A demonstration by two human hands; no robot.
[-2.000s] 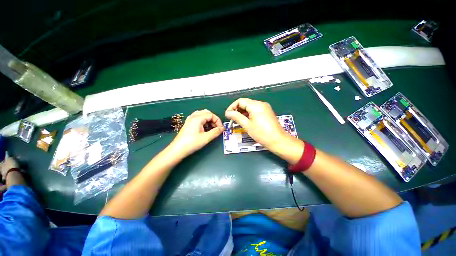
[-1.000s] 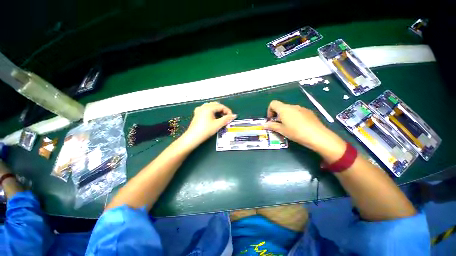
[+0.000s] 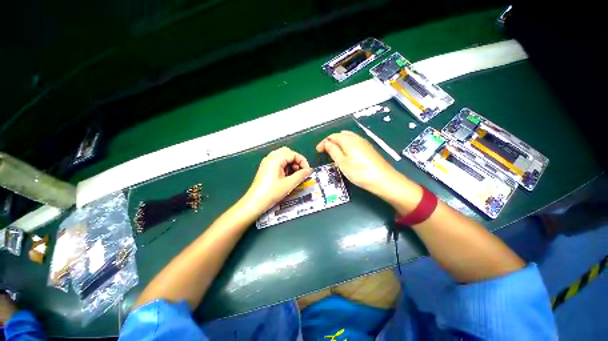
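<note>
An open phone body (image 3: 303, 205) lies tilted on the green mat in front of me, with an orange ribbon and a small green patch inside. My left hand (image 3: 277, 178) is over its upper left part, thumb and fingertips pinched near the upper edge. My right hand (image 3: 353, 160) is above its upper right corner with fingers curled together. Whether either hand pinches a thin cable is too small to tell. A black cable bundle (image 3: 169, 208) with gold-brown ends lies left of my left hand. White tweezers (image 3: 379, 140) lie beyond my right hand.
Two phone bodies (image 3: 460, 172) (image 3: 497, 148) lie overlapping at right. Another phone body (image 3: 411, 88) rests across the white strip (image 3: 233, 143), and one is on the belt (image 3: 355, 58). Clear plastic bags (image 3: 97, 250) lie at left. White bits (image 3: 387, 118) lie near the tweezers. A person's sleeve (image 3: 23, 326) shows lower left.
The phone body now lies angled, its right end higher. My right hand has lifted from its right part and moved toward my left hand. The whole view has shifted and tilted.
</note>
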